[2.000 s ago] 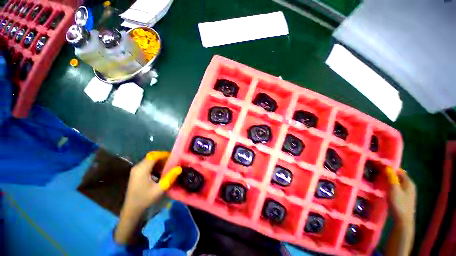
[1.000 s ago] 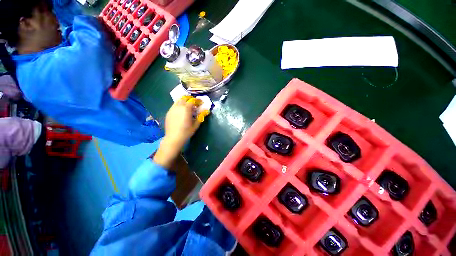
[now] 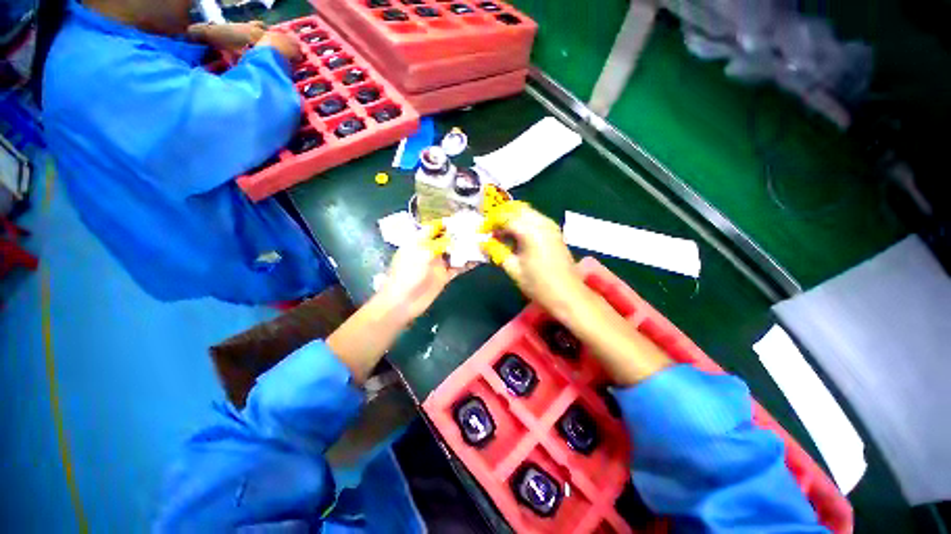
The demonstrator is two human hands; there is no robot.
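Note:
My left hand (image 3: pixel 412 273) and my right hand (image 3: pixel 534 250), both with yellow fingertip cots, meet in front of the bottles. A small white wipe (image 3: pixel 465 242) is pinched between their fingertips. The red foam tray (image 3: pixel 527 415) lies on the green bench below, partly covered by my right forearm. Black lens units (image 3: pixel 517 373) sit in its visible pockets. Solvent bottles (image 3: pixel 435 190) with silvery tops stand just behind my hands. Loose yellow finger cots (image 3: pixel 502 195) lie beside them. The dish is mostly hidden.
White strips (image 3: pixel 631 244) lie behind the tray and another (image 3: pixel 813 405) at right, beside a grey-white sheet (image 3: pixel 886 360). A person in blue (image 3: pixel 172 120) works at a red tray (image 3: pixel 332 153) at left. Stacked red trays (image 3: pixel 464 73) stand behind. A brown box (image 3: pixel 279 339) is below the bench edge.
Both hands first held the tray's sides. The tray now lies on the bench. My left hand went to the white squares by the dish, and my right hand has joined it at the wipe.

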